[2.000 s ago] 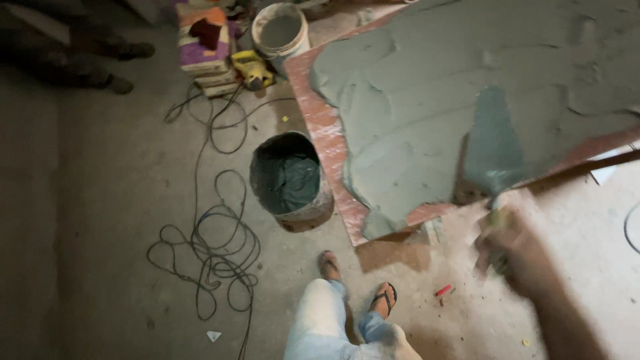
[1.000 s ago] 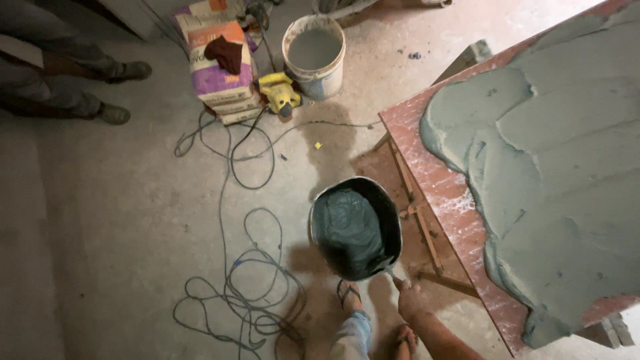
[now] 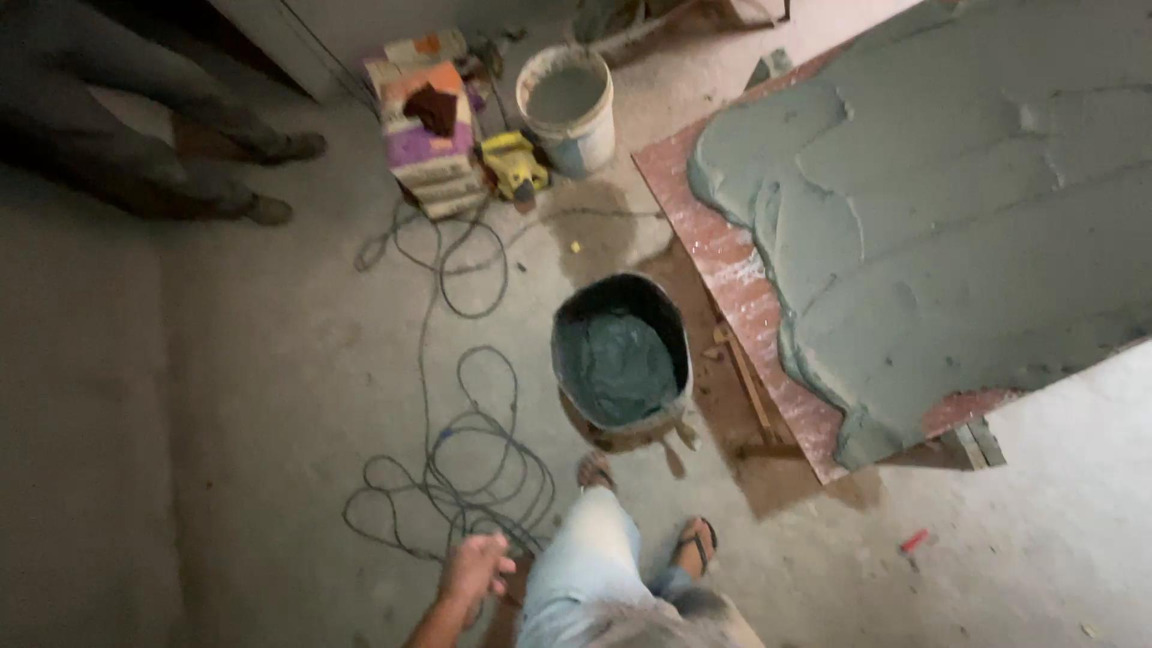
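Note:
My left hand (image 3: pixel 480 569) is low in the head view, left of my knee, with its fingers loosely curled and nothing seen in them. No part of my right hand shows, nor does the trowel. In front of my feet a dark bucket (image 3: pixel 627 360) holds wet grey mortar. To its right, a reddish board (image 3: pixel 733 270) on supports carries a thick, uneven layer of grey mortar (image 3: pixel 954 225) that reaches over much of its surface.
Looped black cable (image 3: pixel 481 468) lies on the floor left of the bucket. Farther off stand a white bucket (image 3: pixel 576 135) with grey contents, stacked bags (image 3: pixel 432 153) and a yellow tool (image 3: pixel 513 164). Another person's legs (image 3: pixel 135 153) are at upper left. A small red object (image 3: pixel 914 540) lies lower right.
Two seconds ago a hand held a trowel over the mortar on the board, and one second ago a hand was at the dark bucket's rim. Now that hand is out of view and my left hand has appeared.

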